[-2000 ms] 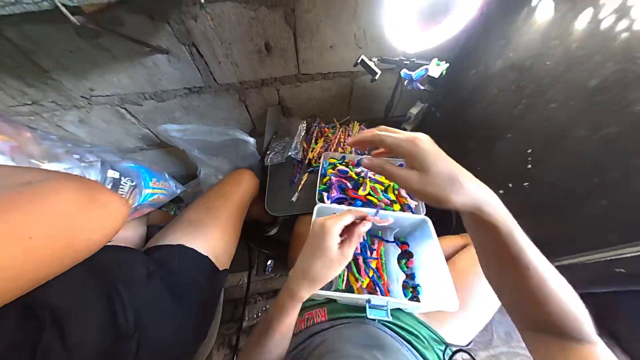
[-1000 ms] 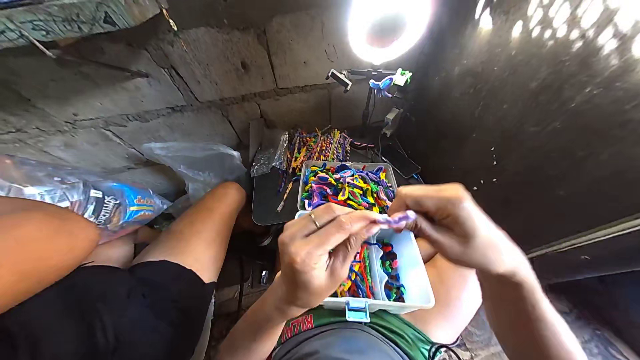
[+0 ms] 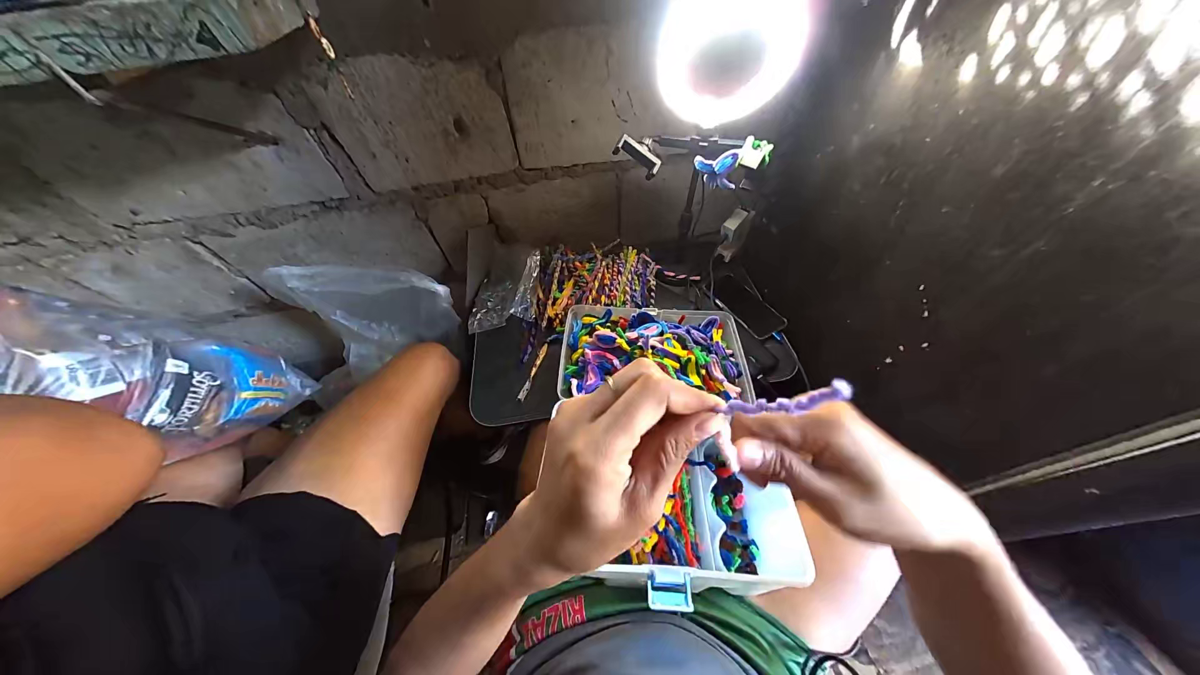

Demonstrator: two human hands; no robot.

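A light purple fuzzy strand, like a pipe cleaner (image 3: 792, 403), is pinched between the fingertips of my left hand (image 3: 609, 459) and runs across the top of my right hand (image 3: 834, 469). A paler pink length hangs between my fingertips, gripped by my right thumb and fingers. Under my hands an opened plastic box (image 3: 787, 562) rests on my lap, with colourful strands (image 3: 677, 525) and dark twisted pieces (image 3: 736, 525) in its compartments. Its far part holds many looped, multicoloured fuzzy pieces (image 3: 656, 347).
Behind the box, twisted multicoloured strands (image 3: 600, 277) lie on a dark tray (image 3: 497, 375). A lit ring light (image 3: 708, 117) on a stand is beyond. A person sits at left, beside plastic bags (image 3: 206, 384). A block wall is behind and a dark panel stands at right.
My hands, apart two seconds ago, have come together over the box. The purple strand now extends rightward across my right hand, where a second ago it lay short between both hands.
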